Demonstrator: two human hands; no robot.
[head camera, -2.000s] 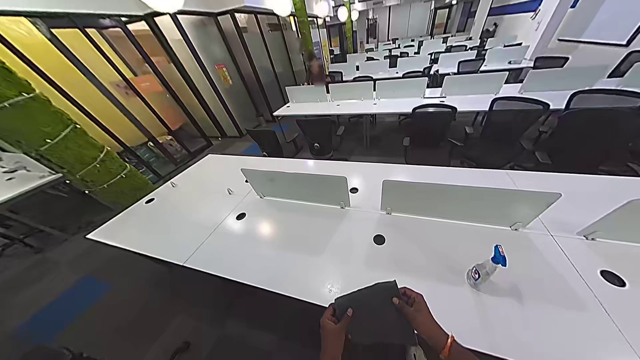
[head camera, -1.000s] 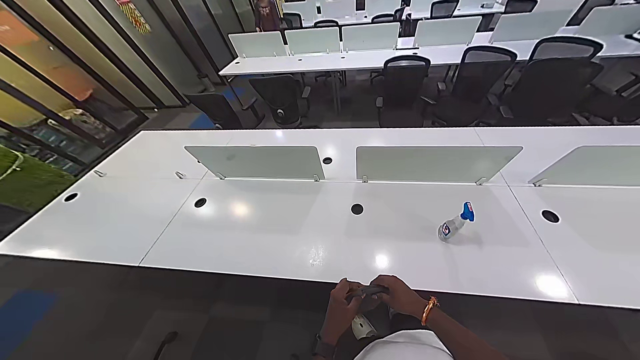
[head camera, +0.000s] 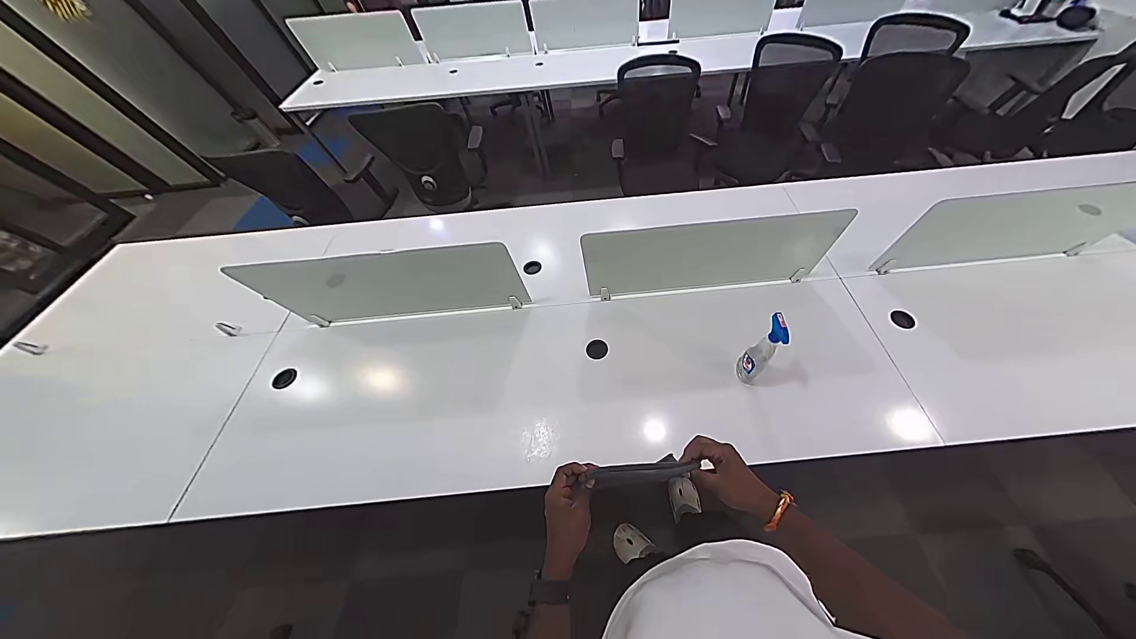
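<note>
A dark grey cloth (head camera: 635, 474) is stretched between my two hands, just off the front edge of a white desk (head camera: 461, 444). My left hand (head camera: 569, 501) grips its left end, and my right hand (head camera: 723, 475) pinches its right end. Beyond my right hand, a clear spray bottle (head camera: 751, 362) with a blue trigger head stands upright on the desk. A wet-looking, streaked patch (head camera: 539, 438) shows on the desktop, ahead of my left hand.
Frosted divider panels (head camera: 719, 253) run along the desk's middle, with small metal clips (head camera: 228, 329) at the left. Round black cable grommets (head camera: 596, 350) dot the top. Behind are black mesh chairs (head camera: 658, 115) and another white desk row (head camera: 488, 75). Dark carpet tiles (head camera: 355, 577) lie below.
The cloth, spread flat two seconds ago and bunched between my hands one second ago, is now a narrow strip with my hands farther apart. The view has tilted downward.
</note>
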